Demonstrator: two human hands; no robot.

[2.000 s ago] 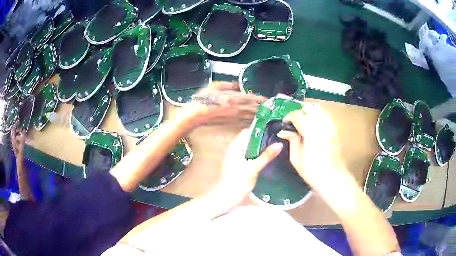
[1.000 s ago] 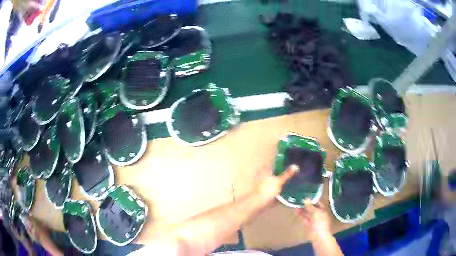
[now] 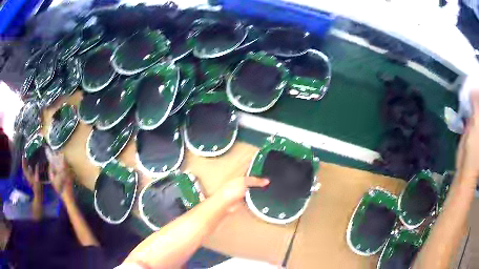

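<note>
A green-and-black housing (image 3: 283, 181) with a pale rounded rim lies or is held over the cardboard in front of me. My left hand (image 3: 239, 192) grips its left edge, thumb on the dark recessed panel and fingers mostly hidden at the rim. My right forearm rises along the right edge of the picture; the hand is cut off or lost in glare there, so its grip cannot be told. A ragged heap of black pads (image 3: 407, 123) lies on the green surface at the right.
Overlapping housings (image 3: 157, 94) fill the left and back. More housings (image 3: 373, 220) lie at the lower right. A pale rail (image 3: 310, 137) crosses behind the held housing. Another person's hands (image 3: 55, 171) are at the far left. A blue bin (image 3: 283, 13) stands behind.
The view has turned left. My left hand has let go of the housing beside the right group and now grips another by the rail. My right hand has left the first housing; its arm is raised.
</note>
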